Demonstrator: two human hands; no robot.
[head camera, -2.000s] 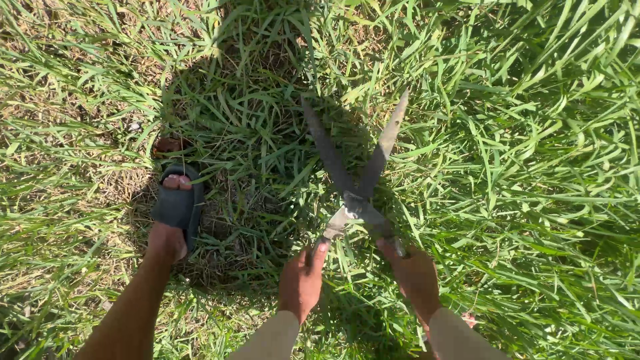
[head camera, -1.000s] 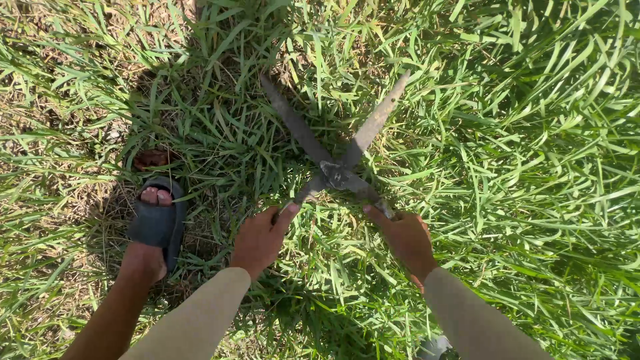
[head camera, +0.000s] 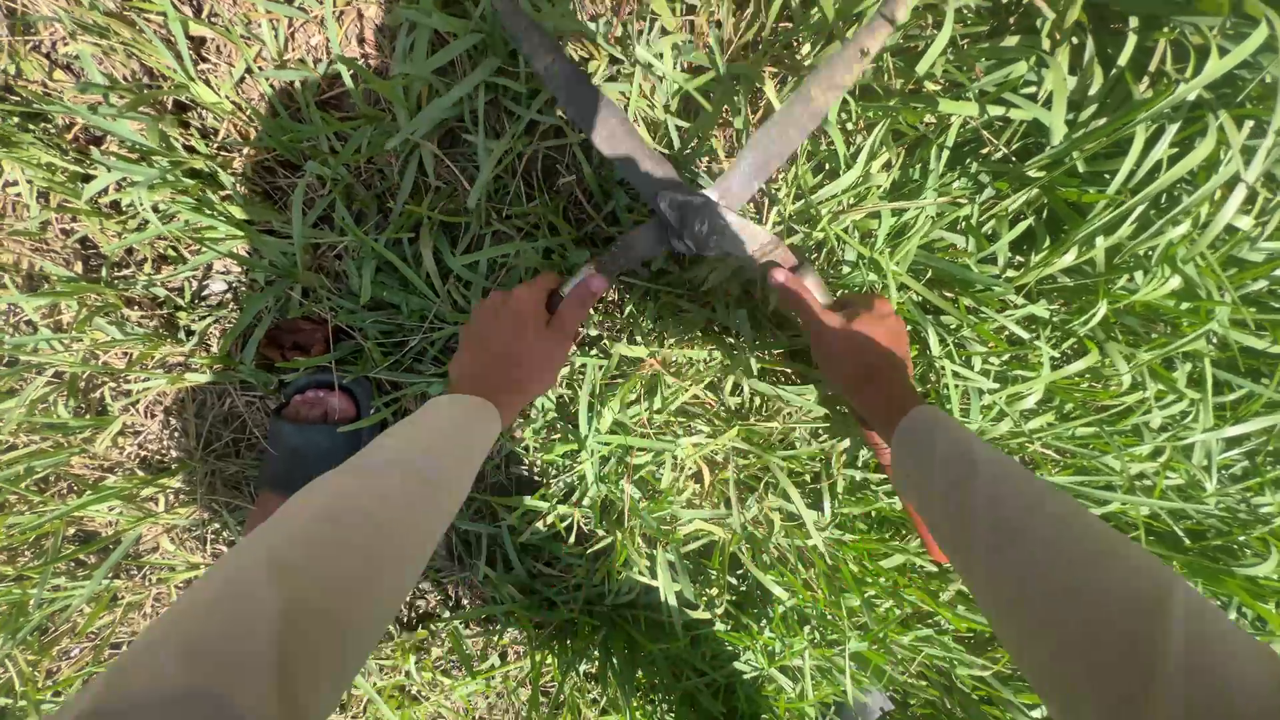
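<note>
Metal hedge shears (head camera: 705, 222) are spread wide over the grass, their two long blades pointing away from me and their tips cut off by the top edge. My left hand (head camera: 518, 345) is closed around the left handle, its thumb lying along it. Around the right handle my right hand (head camera: 850, 345) is closed, and part of an orange-red grip shows below it beside the sleeve. Long green grass (head camera: 700, 450) lies under the shears and between my forearms.
My foot in a dark slide sandal (head camera: 310, 440) stands at the left, partly behind my left sleeve. A brown, crumpled object (head camera: 295, 340) lies just above it. Taller grass (head camera: 1130, 300) grows on the right; shorter, drier grass (head camera: 80, 400) covers the left. A small grey thing shows at the bottom edge.
My hands have moved farther apart and the shears' blades have spread wider. The shears and hands appear higher and larger in view.
</note>
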